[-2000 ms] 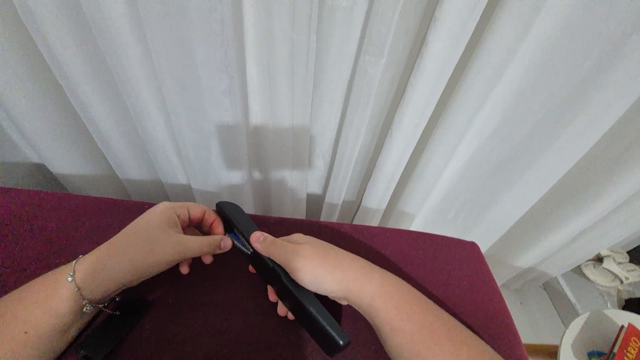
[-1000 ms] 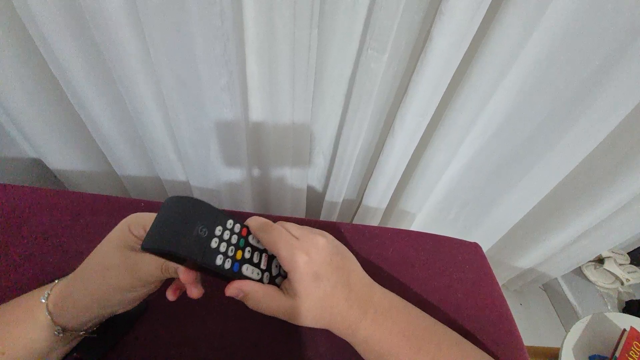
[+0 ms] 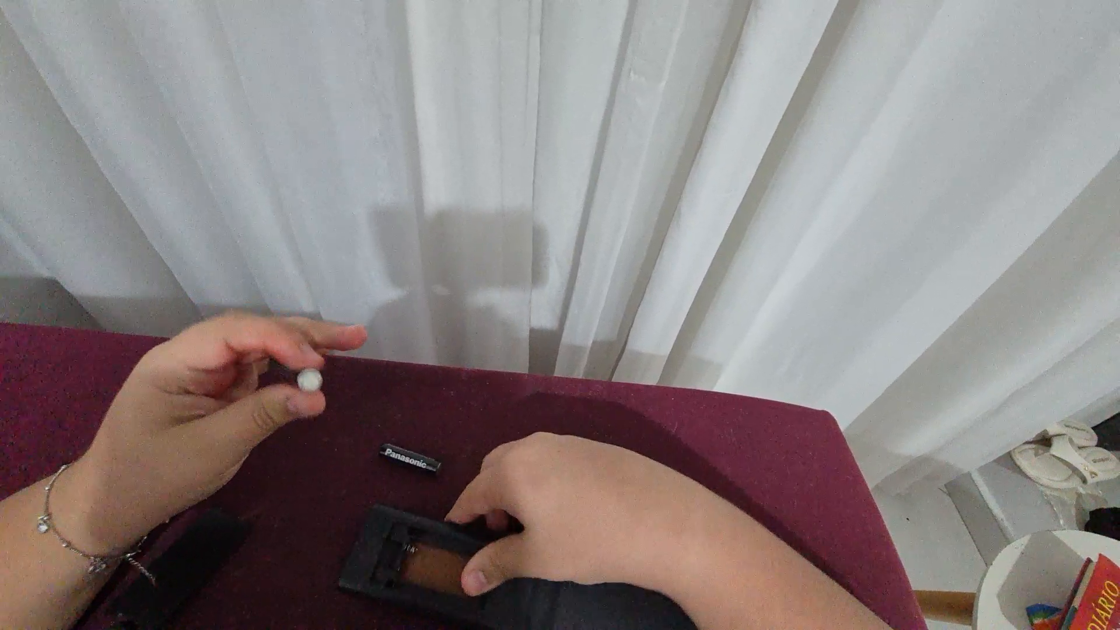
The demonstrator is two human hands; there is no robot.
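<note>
Between the thumb and index finger of my left hand [image 3: 206, 402] is a small battery [image 3: 310, 380], seen end-on. My right hand [image 3: 560, 507] grips a black remote control [image 3: 367, 560], which lies with its back up and its battery compartment [image 3: 433, 567] uncovered; a spring shows inside. A black Panasonic battery [image 3: 410, 458] lies on the maroon fabric surface just above the remote. A flat black piece, which looks like the remote's battery cover [image 3: 188, 569], rests below my left wrist. My right hand hides part of the remote.
The maroon padded surface [image 3: 744, 455] ends against white curtains [image 3: 472, 175]. At the lower right stands a round white container or table [image 3: 1006, 577] with books [image 3: 1098, 595] on it or in it. White sandals [image 3: 1063, 455] are beyond it.
The remote has turned from buttons up to its back facing up. My left hand has let go of it and moved up with a battery. One battery now shows on the fabric.
</note>
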